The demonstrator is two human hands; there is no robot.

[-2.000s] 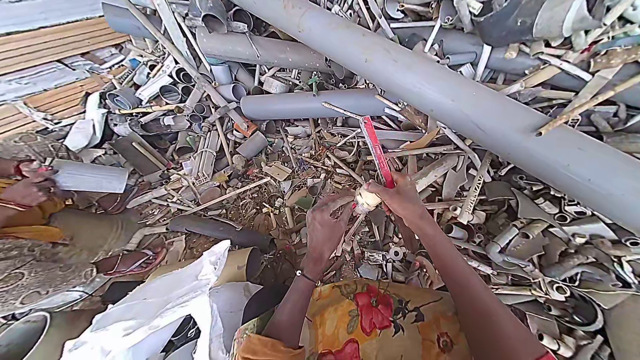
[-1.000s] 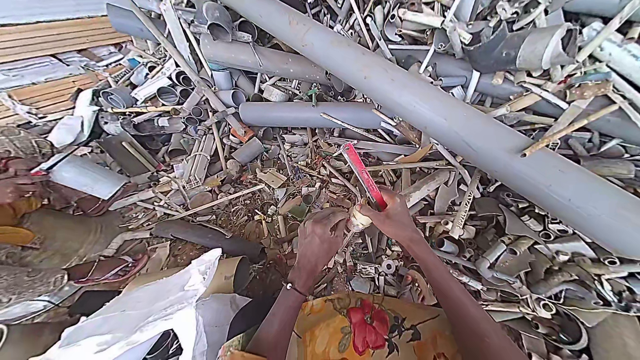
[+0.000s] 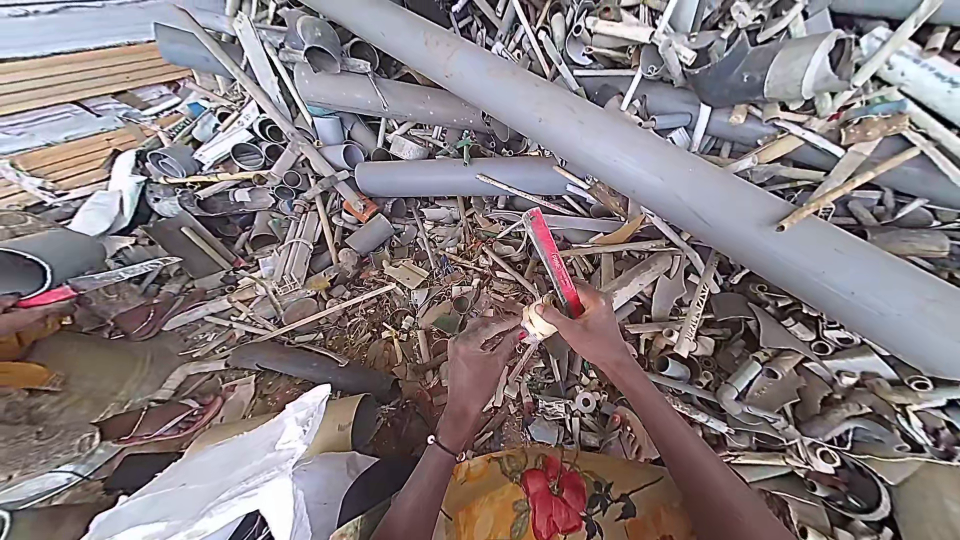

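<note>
In the middle of the view my right hand [image 3: 589,326] grips a red-handled tool [image 3: 553,261], its red length slanting up and left, together with a small cream-coloured piece [image 3: 538,318], perhaps a pipe fitting. My left hand [image 3: 480,356] meets the lower left side of that piece, its fingertips pinched at a small red part. Whether the left fingers hold it firmly cannot be told. Both hands are above a heap of scrap plastic pipe and debris. The tool's lower end is hidden by the right hand and the piece.
A long grey pipe [image 3: 637,161] crosses diagonally beyond my hands, with a shorter grey pipe [image 3: 465,177] before it. White sheeting [image 3: 225,469] lies near at lower left. At the left edge, another person's hand is beside a knife [image 3: 120,276] and a wide pipe [image 3: 56,259].
The red tool stays in my right hand and the cream piece between both hands. At the left, the other person's grey pipe has moved, and a blade now shows beside it.
</note>
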